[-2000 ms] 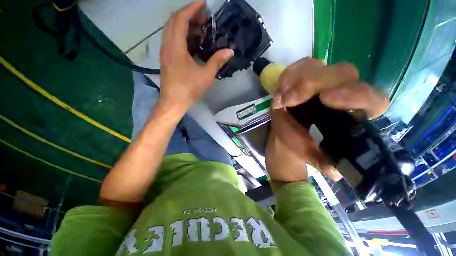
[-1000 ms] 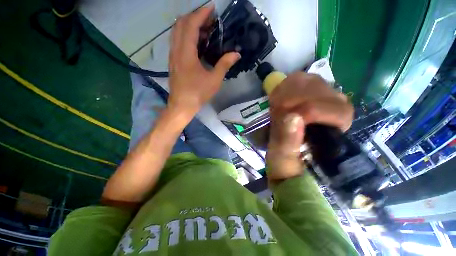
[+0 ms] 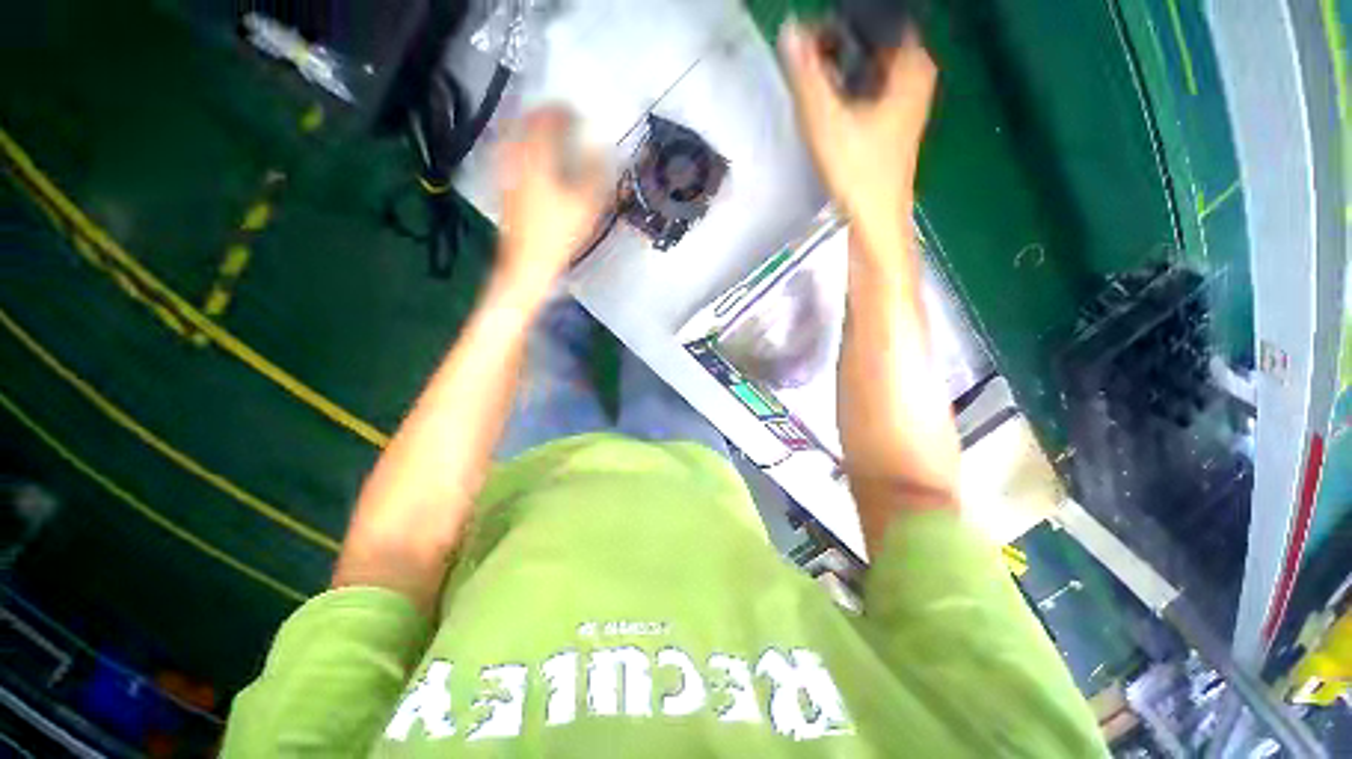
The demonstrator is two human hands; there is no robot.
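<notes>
The black square fan unit (image 3: 679, 166) lies on the white bench (image 3: 727, 74), with its round grille facing up. A dark cord runs from it towards my left hand. My left hand (image 3: 556, 186) is blurred beside the fan unit, on its left, and its grip is unclear. My right hand (image 3: 867, 104) is raised at the top, beyond the bench's right edge. Its fingers are around a dark object (image 3: 865, 33), which is cut off by the frame's top edge; I cannot tell what it is.
Black cords with a yellow tie (image 3: 433, 186) hang at the bench's left edge. Crinkled clear plastic (image 3: 504, 33) lies at the top left. A white-framed panel (image 3: 786, 329) sits between the fan unit and my right forearm. A black, blurred tray-like thing (image 3: 1142, 363) is at right.
My left hand has left the fan unit, which now lies alone on the bench. My right hand has moved up and away from it. The yellow-collared screwdriver is no longer recognisable.
</notes>
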